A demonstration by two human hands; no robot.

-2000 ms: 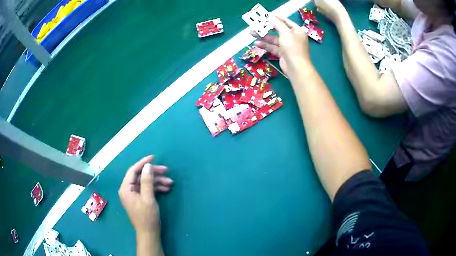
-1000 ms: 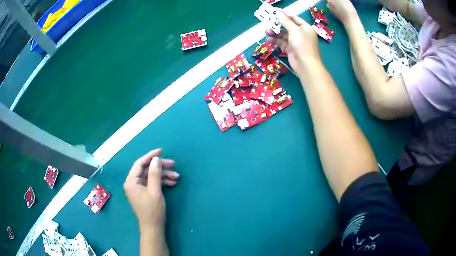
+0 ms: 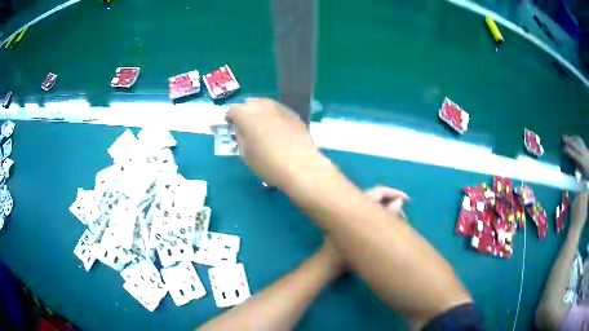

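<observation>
My right hand (image 3: pixel 261 129) is blurred, back up, at the white edge strip left of the grey post. A white housing piece (image 3: pixel 226 142) shows beside its fingers; whether they grip it is hidden. My right forearm crosses over my left one. My left hand (image 3: pixel 389 198) shows partly behind the right forearm, fingers apart, with nothing seen in it. A heap of white housings (image 3: pixel 145 200) lies on the green bench at the left. A heap of red circuit boards (image 3: pixel 494 216) lies at the right. A small reddish bit shows under my right forearm.
A grey upright post (image 3: pixel 295 58) rises beyond my right hand. Red board-and-housing units lie spaced on the belt, including one left of the post (image 3: pixel 221 82) and one right of it (image 3: pixel 454 116). Another person's arm (image 3: pixel 560 271) is at the right edge. A yellow stick (image 3: pixel 494 30) lies far right.
The view has turned left, bringing the white heap fully in. My right hand has moved from beyond the red heap to left of the post, crossing over my left arm.
</observation>
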